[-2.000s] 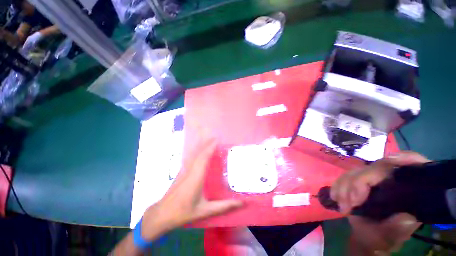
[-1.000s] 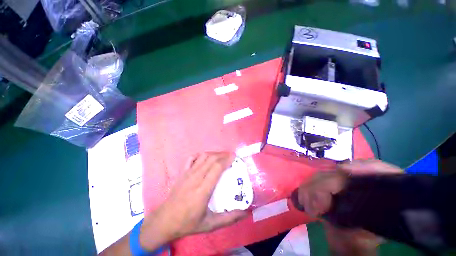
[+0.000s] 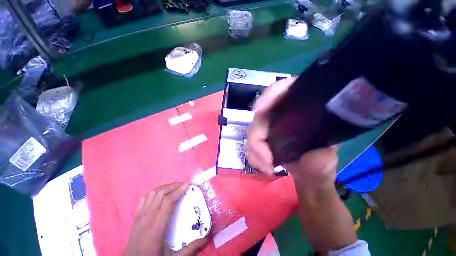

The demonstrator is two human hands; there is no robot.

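Note:
A white rounded device housing (image 3: 191,218) lies on the red mat (image 3: 135,165). My left hand (image 3: 159,216) is around its left side, fingers at the top edge and thumb at the bottom, holding it. My right hand (image 3: 270,131) grips the black electric screwdriver (image 3: 310,120), which is raised, large and blurred close to the camera. The screwdriver and my right hand cover much of the screw feeder (image 3: 233,131). The screwdriver's bit tip is hidden behind the hand; I cannot tell if it touches the feeder.
A labelled plastic bag (image 3: 30,155) and a printed white sheet (image 3: 57,215) lie at the left. White tape strips (image 3: 192,143) are on the mat. Bagged white pieces (image 3: 183,61) sit along the green bench (image 3: 130,100). A blue round object (image 3: 367,172) is below right.
The view has shifted right. My right hand has raised the screwdriver from low beside the mat to over the feeder. My left hand, open beside the housing at first, has closed around it.

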